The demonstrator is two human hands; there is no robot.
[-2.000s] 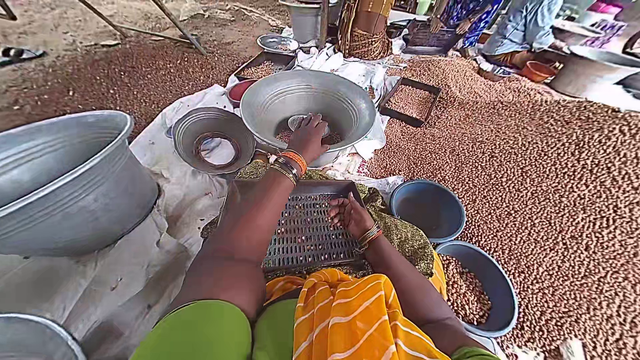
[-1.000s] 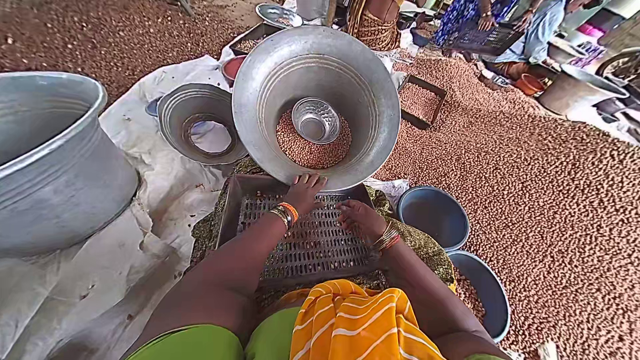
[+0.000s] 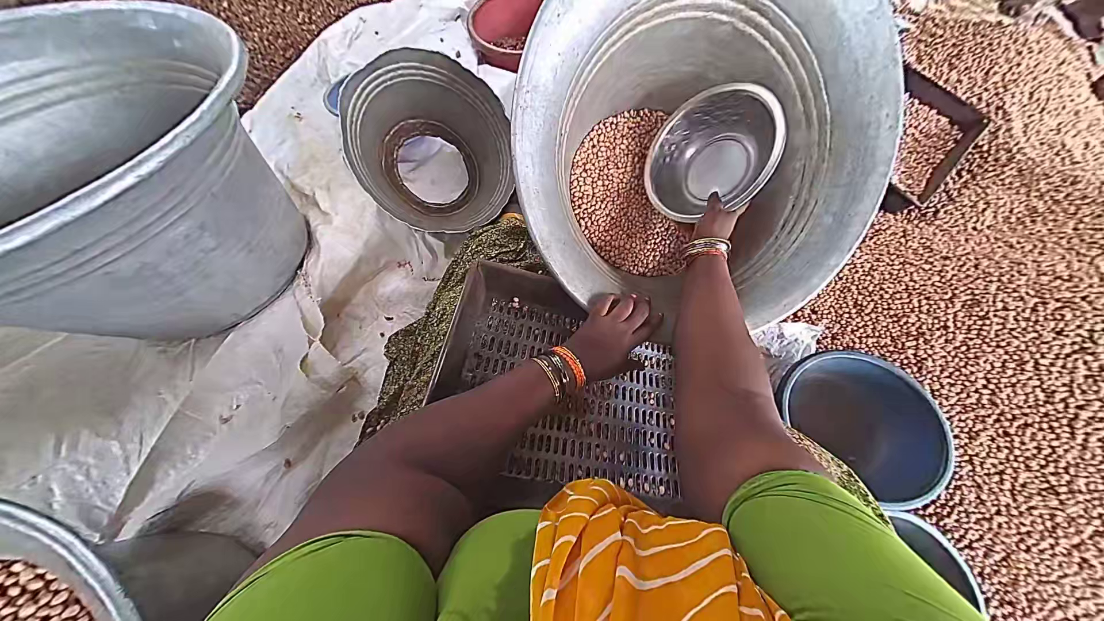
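Observation:
A large metal basin [image 3: 543,155] is tilted toward me, with a heap of small reddish-brown nuts or seeds [image 3: 617,194] inside. My right hand [image 3: 720,220] grips the near rim of a small steel bowl [image 3: 720,159] within the basin; the inside of the bowl shows no nuts. At the basin's near rim rests my left hand [image 3: 614,332], fingers curled over the edge. Beneath both forearms lies a dark slotted tray [image 3: 595,440], a few bits caught in its slots. Its far right corner is hidden by the basin and my right arm.
A big metal tub [image 3: 164,233] stands at left, a bottomless metal pot [image 3: 362,147] behind the tray. Blue tubs [image 3: 862,431] sit at right beside spread nuts [image 3: 1018,345]. A dark frame [image 3: 957,112] lies there. Another metal vessel [image 3: 60,552] holds nuts at lower left; a red bowl [image 3: 496,52] is beyond.
The basin, flatter two seconds ago, is now tilted toward me. My right hand has moved from the tray up into the basin and taken hold of the small bowl. The view has shifted closer.

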